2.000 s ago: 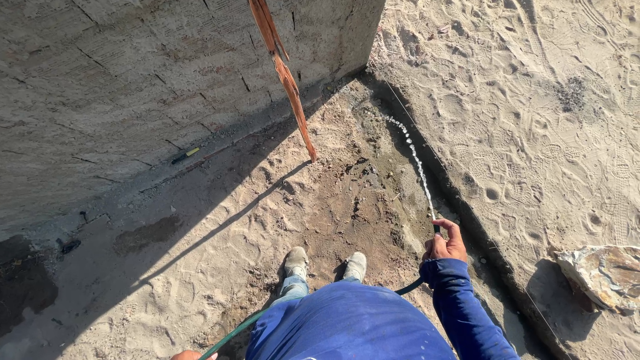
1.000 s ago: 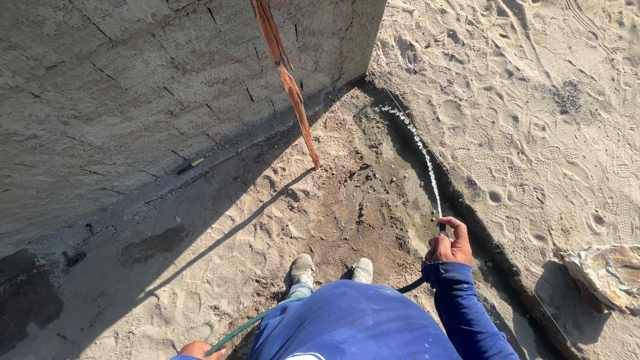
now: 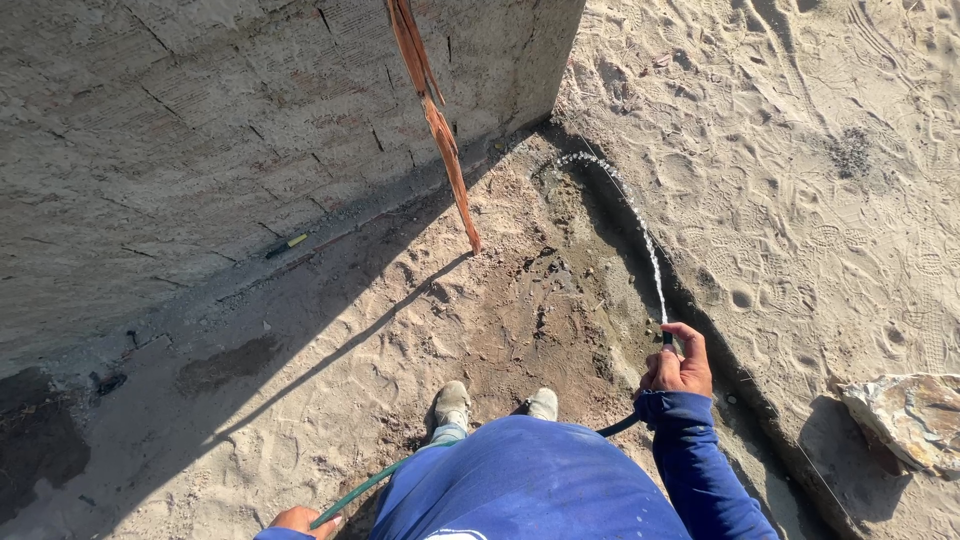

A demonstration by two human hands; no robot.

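Observation:
My right hand grips the end of a green garden hose, one finger at its mouth. A thin stream of water arcs from it and lands at the far end of a narrow trench, by the wall's corner. At the bottom edge my left hand is closed round another stretch of the hose, partly cut off by the frame. Between the hands the hose is partly hidden by my blue shirt. Wet soil lies along the trench's left side.
A rough block wall rises at the upper left. A split wooden pole meets the sand before it. A yellow-and-dark tool lies at the wall's foot. A taut string runs along the trench. A large rock sits at the right.

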